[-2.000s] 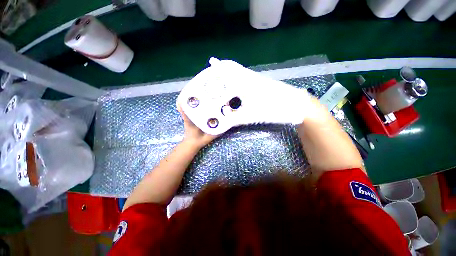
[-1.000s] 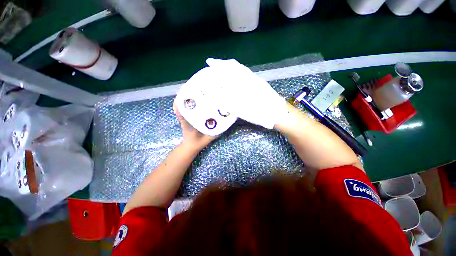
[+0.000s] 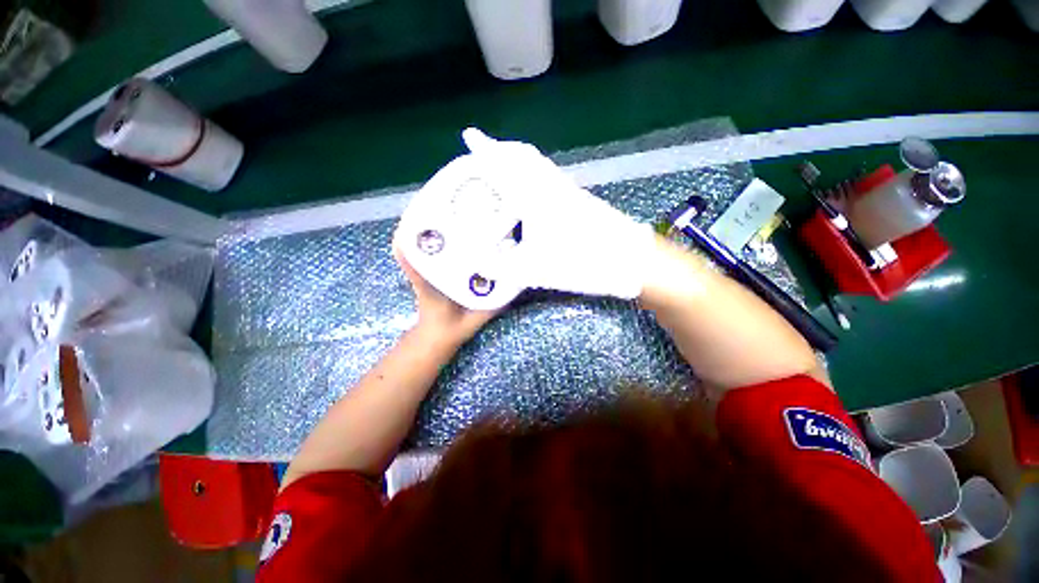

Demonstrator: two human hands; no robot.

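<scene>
A white speaker unit is held up over the silvery bubble wrap mat, its end face with dark round holes turned up. My bare left hand grips it from below left; most of the fingers are hidden behind the unit. My right hand, in a white glove, lies on the unit's end face and right side. Glove and unit are both overexposed, so their border is hard to see. Whether a cloth is in the glove cannot be told.
A hammer and a small white block lie at the mat's right. A red tray holds a dispenser bottle. Bagged units stand left. A strapped unit lies on the green conveyor. Empty housings are low right.
The gloved right hand has shifted over the unit's end face, uncovering the hammer since the oldest frame. The units on the conveyor have moved left. My left hand holds the unit as before.
</scene>
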